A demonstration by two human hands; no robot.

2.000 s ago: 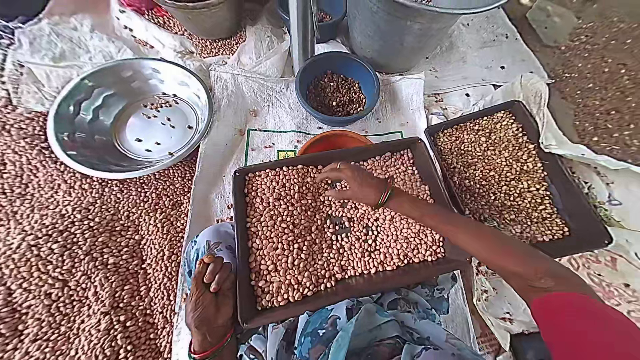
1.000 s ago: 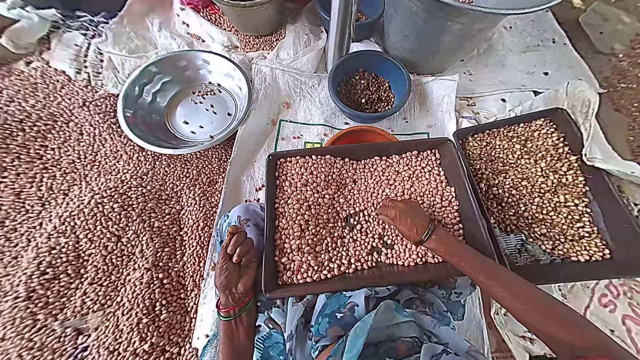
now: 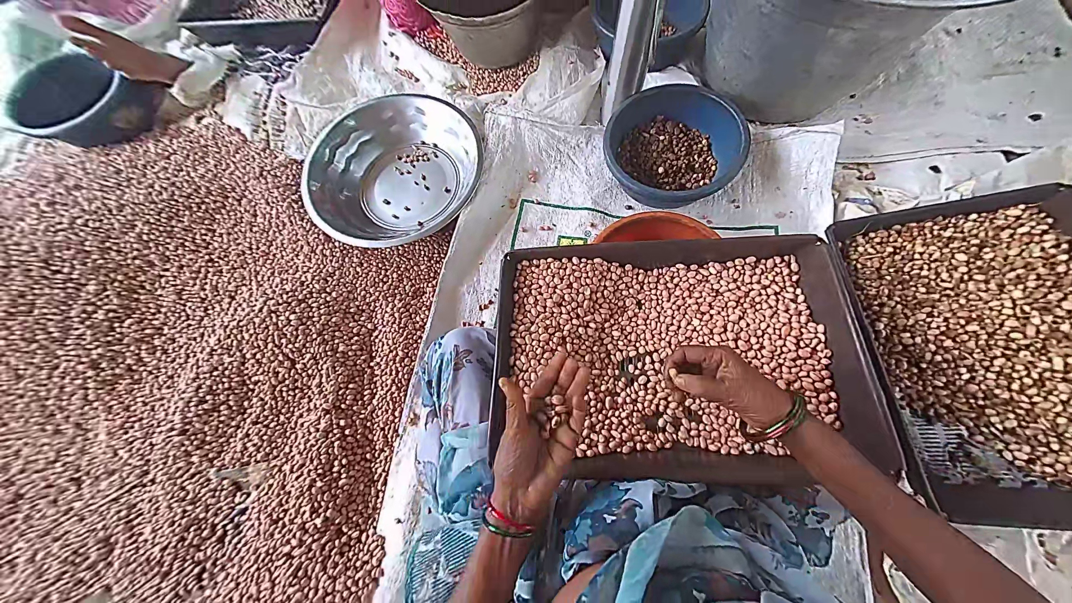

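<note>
A dark rectangular tray (image 3: 712,466) holding a layer of pinkish shelled peanuts (image 3: 670,310) rests at my lap. My left hand (image 3: 544,419) is over the tray's left edge, palm up with curled fingers, cupping a few small dark nuts. Above the right-centre of the peanuts is my right hand (image 3: 724,381), its thumb and fingertips brought together; whether a nut is pinched between them cannot be told. Small dark gaps show in the peanut layer between and below the hands.
Left lies a large heap of peanuts (image 3: 193,360) with a steel basin (image 3: 327,201) at its edge. Beyond the tray are an orange bowl (image 3: 657,226) and a blue bowl (image 3: 729,159) of dark nuts. A second tray (image 3: 988,502) sits right. Another person's hand (image 3: 126,54) is top left.
My left hand, closed at the tray's left side before, has moved over its edge and turned palm up, showing nuts. My right hand's fingertips have lifted from the peanuts. The view has shifted left.
</note>
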